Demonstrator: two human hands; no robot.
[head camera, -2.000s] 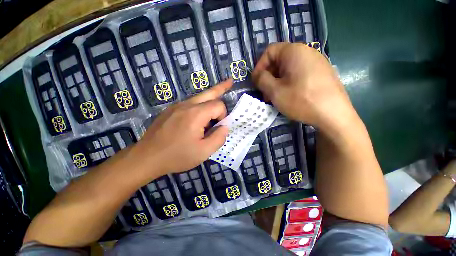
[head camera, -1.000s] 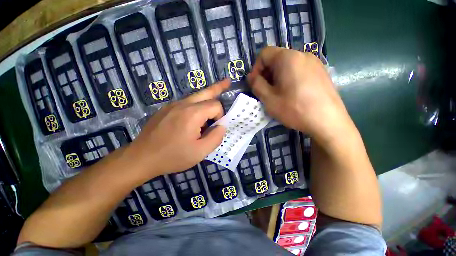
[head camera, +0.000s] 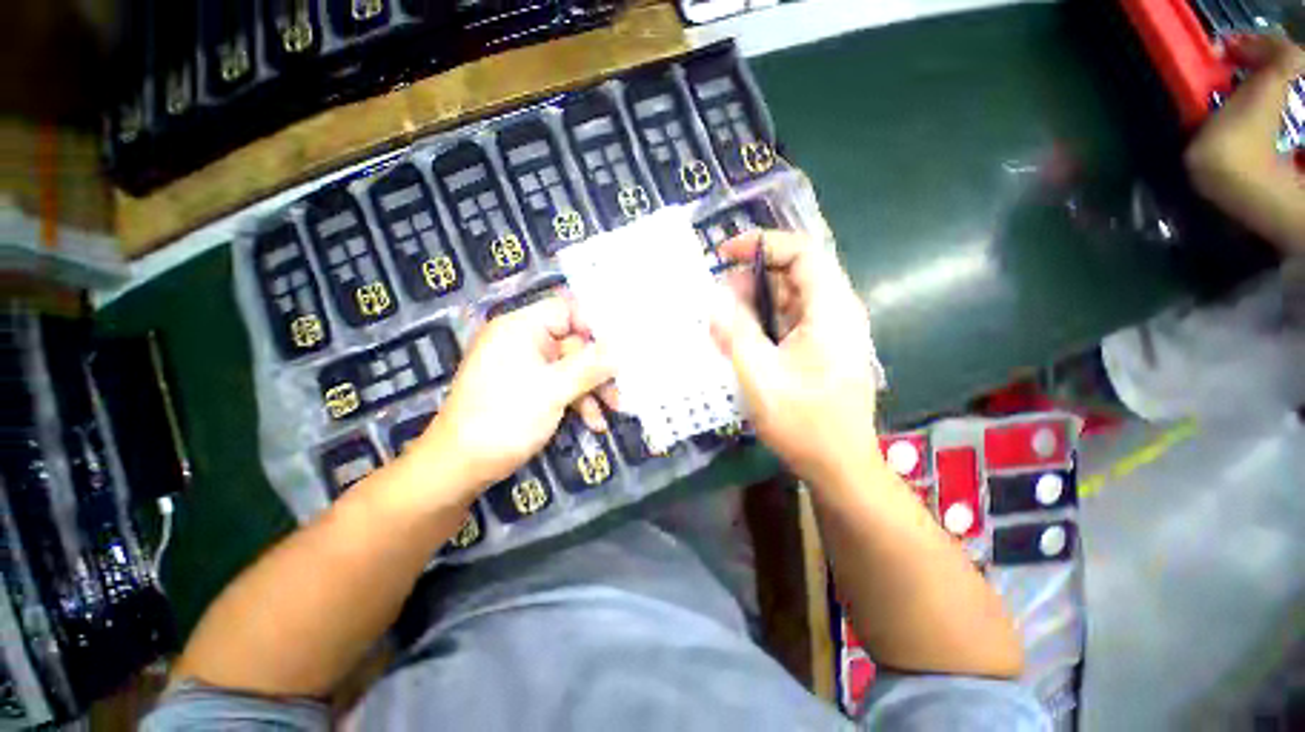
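Observation:
My left hand (head camera: 523, 383) grips the left edge of a white sticker sheet (head camera: 651, 315), which is held up over the tray. Rows of small dots show at the sheet's lower end; the rest looks washed out. My right hand (head camera: 802, 336) is at the sheet's right edge, with a thin dark tool (head camera: 763, 293), perhaps tweezers, held along the fingers. Below lies a translucent blister tray (head camera: 279, 429) with two rows of black housings (head camera: 472, 203), each with a yellow clover-like mark at one end. The sheet and hands hide part of the lower row.
Stacked dark trays of housings (head camera: 236, 50) stand at the far left beyond a brown board (head camera: 387, 129). A dark stack (head camera: 86, 501) with a white cable is at left. Red and black parts (head camera: 959, 486) lie lower right. Another person's hand (head camera: 1252, 157) is at far right by a red object (head camera: 1166, 50).
The view has shifted and shows more of the bench. The hands have moved off the upper-row housing, and the sheet is lifted and spread between them. The dark tool now shows at my right hand.

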